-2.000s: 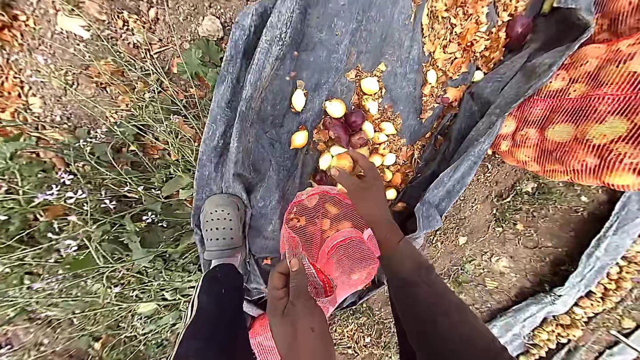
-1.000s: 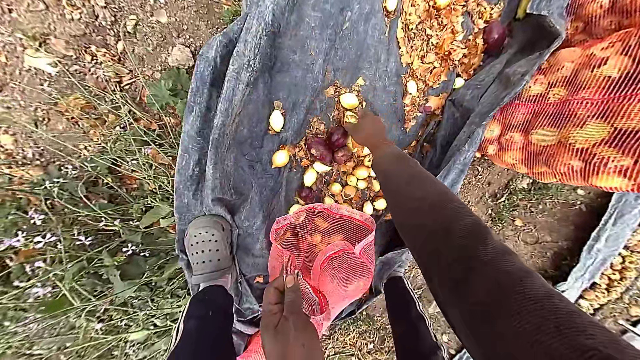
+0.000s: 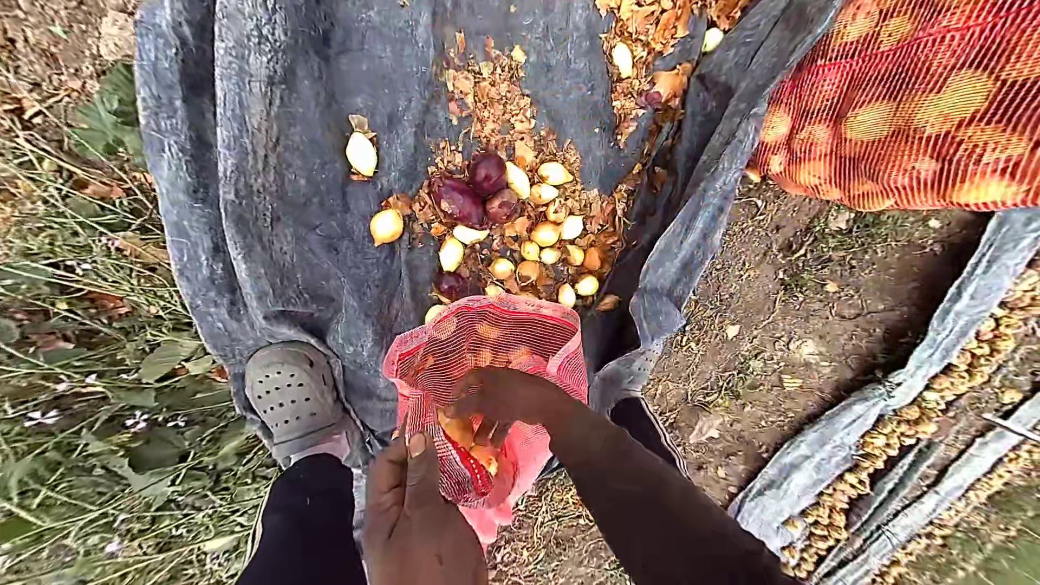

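Note:
My left hand (image 3: 418,508) grips the edge of a red mesh bag (image 3: 561,325), whose mouth gapes upward. Inside that mouth is my right hand (image 3: 500,398), its fingers at some yellow onions (image 3: 459,426); whether it still holds one is unclear. Just beyond the bag, small yellow onions (image 3: 545,234) lie in a pile with red onions (image 3: 459,201) among dry skins, on a grey cloth sheet (image 3: 284,203). One yellow onion (image 3: 386,226) and another pale one (image 3: 361,154) lie left of the pile.
A large red mesh sack full of onions (image 3: 910,122) lies at upper right. A grey clog (image 3: 292,394) stands on the sheet's left edge, beside green weeds (image 3: 106,406). Bare soil (image 3: 780,325) lies to the right, with another grey cloth strip (image 3: 886,406) beyond it.
My right hand has come back from the onion pile into the mesh bag. The pale onion near the top of the pile, where that hand was, no longer shows there. My left hand keeps its hold.

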